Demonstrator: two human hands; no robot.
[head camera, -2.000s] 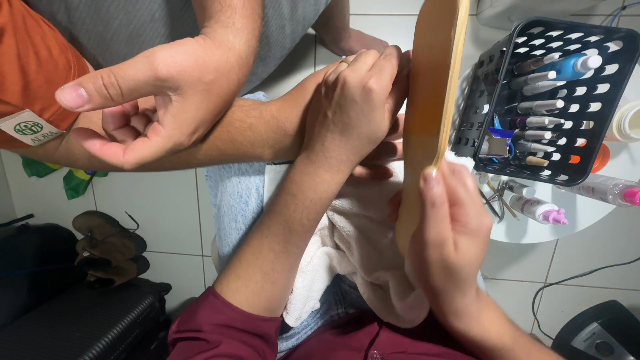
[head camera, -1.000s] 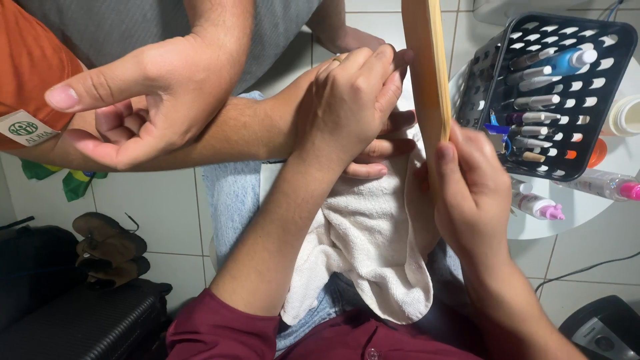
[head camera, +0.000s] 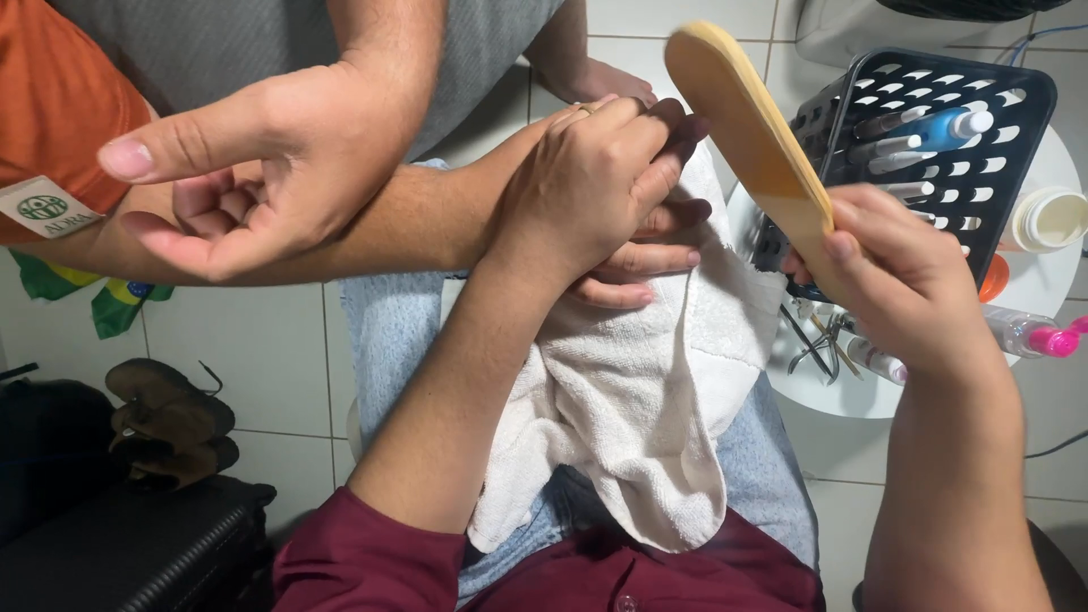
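My left hand (head camera: 586, 183) is closed over the fingers of another person's hand (head camera: 650, 255), which lies palm down above a white terry towel (head camera: 629, 365) across my lap. In my right hand (head camera: 901, 272) is the handle of a wooden paddle-shaped file (head camera: 748, 119), tilted up and to the left. The paddle's broad end is close to the held fingertips; whether it touches them I cannot tell. The other person's second hand (head camera: 280, 170) hangs half curled above their forearm at the left.
At the right a round white table (head camera: 824, 399) bears a black perforated basket (head camera: 1011, 161) of pens and bottles, metal nippers (head camera: 816, 344), an open jar (head camera: 1054, 217) and a clear bottle with a pink cap (head camera: 1020, 331). A black case (head camera: 136, 544) and brown shoes (head camera: 166, 421) are at the lower left.
The paddle has gone from nearly upright to leaning left, and my right hand has moved away from the towel toward the basket. My left hand still holds the other person's fingers.
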